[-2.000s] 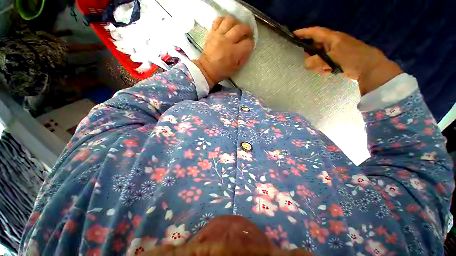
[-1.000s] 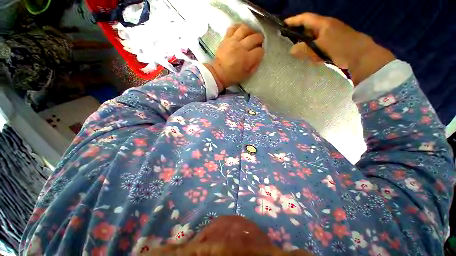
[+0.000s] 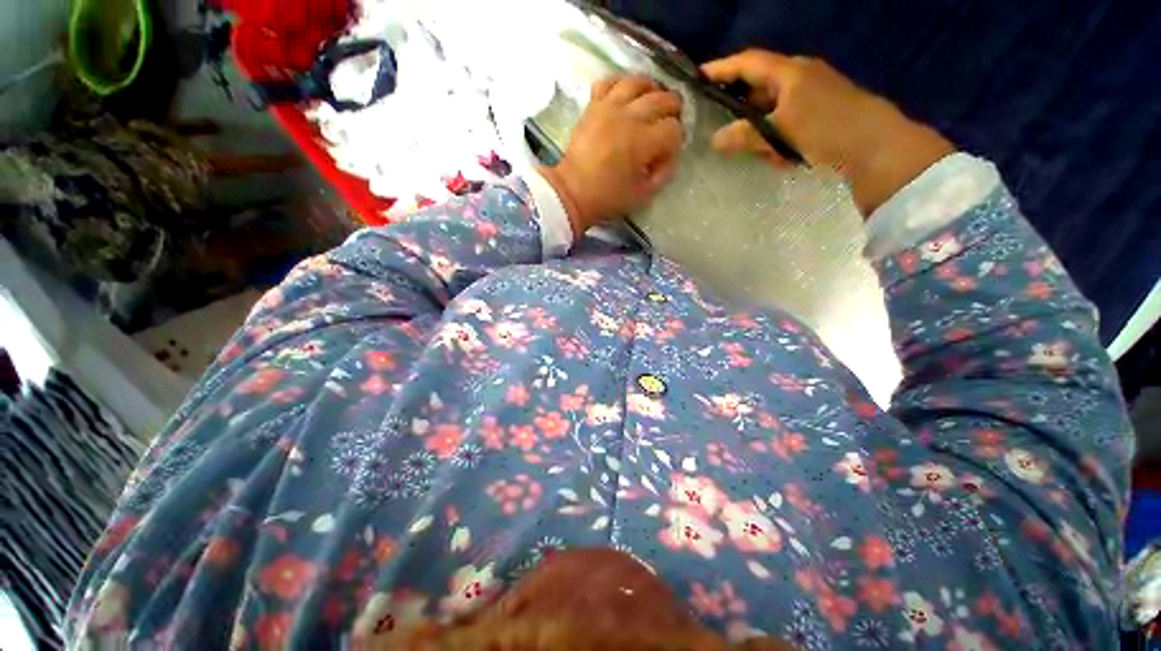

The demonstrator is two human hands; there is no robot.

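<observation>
A dark navy panel (image 3: 917,76) lies across the pale cutting table (image 3: 777,242). My right hand (image 3: 809,121) holds black-handled shears (image 3: 764,125) along the panel's near edge, the blades pointing up and left. Whether the blades are open or closed is hard to tell. My left hand (image 3: 624,146) is curled over white wadding (image 3: 598,61) at the near side of the blades. Its fingers are bent, and part of the white material is hidden under them.
A red plastic container (image 3: 299,134) at the upper left holds white scraps (image 3: 420,115) and a dark scrap. A green rim (image 3: 108,51) shows at the far upper left. Dark striped pieces (image 3: 64,496) are piled at the lower left.
My right hand and the shears have shifted left along the panel's edge. My left hand has moved slightly right in the picture. The red container also appears a little further right and lower.
</observation>
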